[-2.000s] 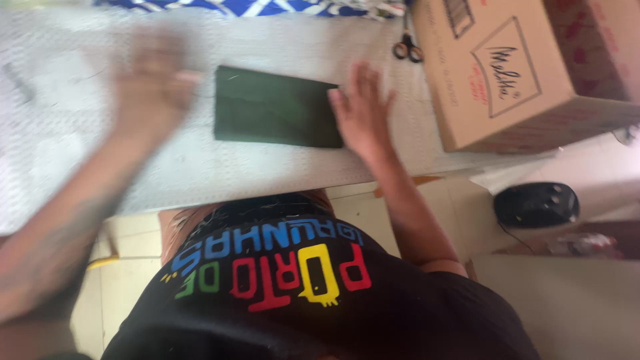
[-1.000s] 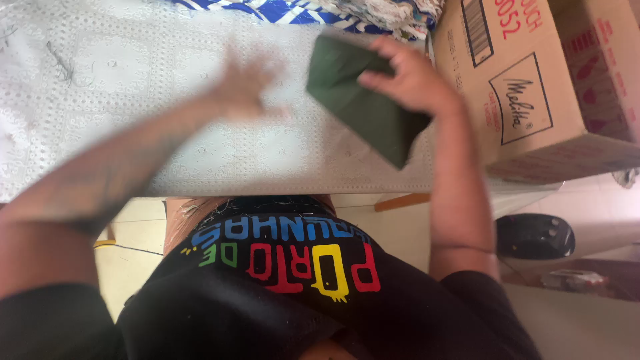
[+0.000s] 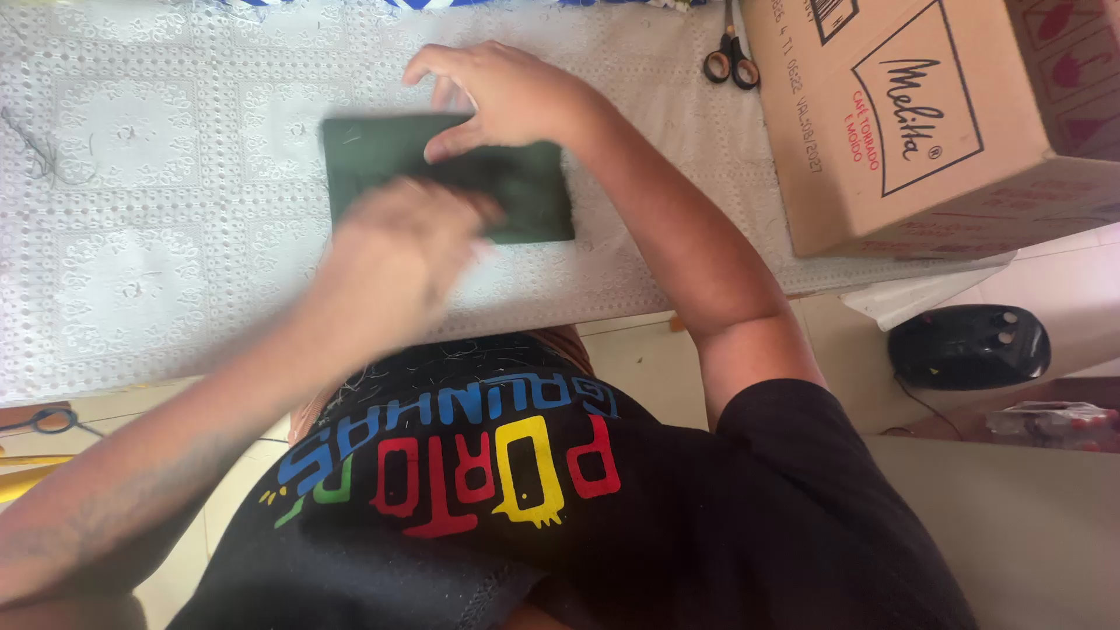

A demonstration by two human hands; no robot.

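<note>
A dark green rectangular piece of cloth (image 3: pixel 534 197), seemingly folded, lies flat on the table covered with a white lace-patterned tablecloth (image 3: pixel 131 289). Over its upper edge arches my right hand (image 3: pixel 503 101), fingers apart and bent, thumb above the cloth; nothing is gripped in it. My left hand (image 3: pixel 411 245) is blurred by motion over the cloth's lower left part, and its fingers are not clear enough to tell whether they hold anything.
Black-handled scissors (image 3: pixel 731 61) lie beside a large cardboard box (image 3: pixel 831 175) at the right. Loose threads (image 3: pixel 44 153) are at the far left. Blue and white fabric (image 3: pixel 367 3) shows along the top edge. A black device (image 3: pixel 969 347) sits below the table's right side.
One second ago my right hand held the green cloth up at a tilt; now the cloth lies flat and that hand is off its grip. My left hand has come over the cloth.
</note>
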